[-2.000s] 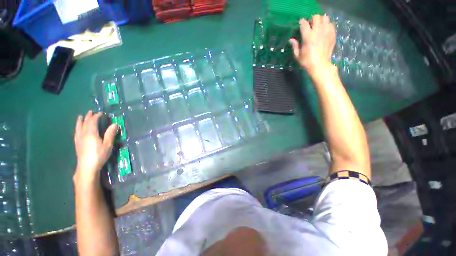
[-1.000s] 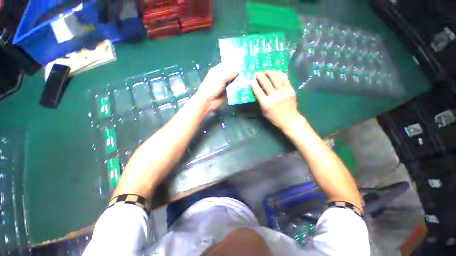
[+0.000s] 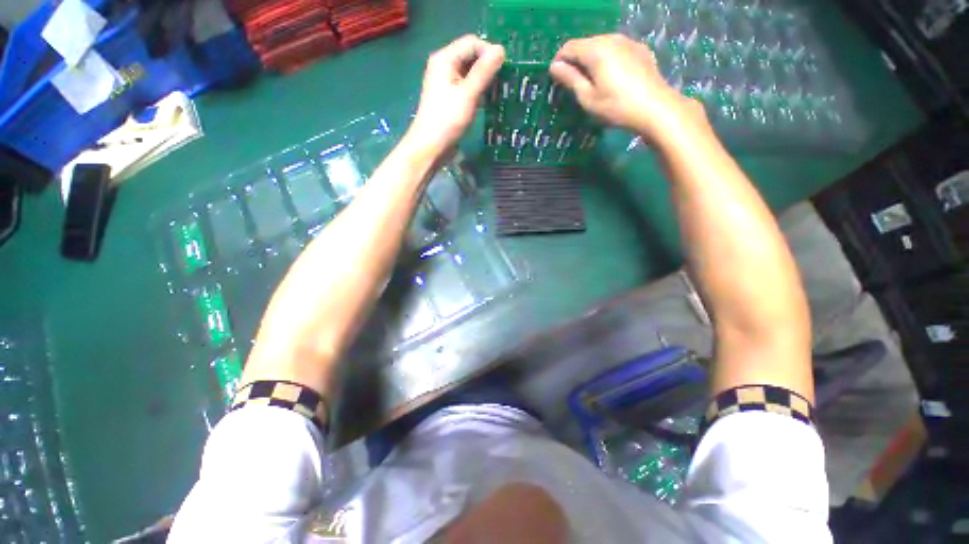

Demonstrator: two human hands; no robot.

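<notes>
A green PCB panel (image 3: 526,104) with rows of pale parts is at the top centre, just above a black ribbed pad (image 3: 540,200). My left hand (image 3: 457,87) pinches its left side near the top. My right hand (image 3: 608,77) pinches its right side. Both hands have bent fingers that partly hide the panel's edges. The green stack of panels (image 3: 553,15) shows behind it. A clear blister tray (image 3: 287,213) lies in front of me to the left, with circuit boards (image 3: 215,316) in its leftmost pockets. My left forearm covers part of the tray.
Clear filled trays (image 3: 744,80) lie at upper right. Clear trays (image 3: 37,425) are at far left. A black phone (image 3: 85,213), pale papers (image 3: 143,138), a blue bin (image 3: 80,90) and red bundles (image 3: 308,30) are at upper left. A blue-rimmed bin (image 3: 643,383) holds green pieces below the bench edge. Black crates (image 3: 903,234) stand right.
Since one second ago, both hands have moved up with the panel, which is now tilted and darker. The ribbed pad shows again. Two seconds ago, my left hand was at the tray's left pockets.
</notes>
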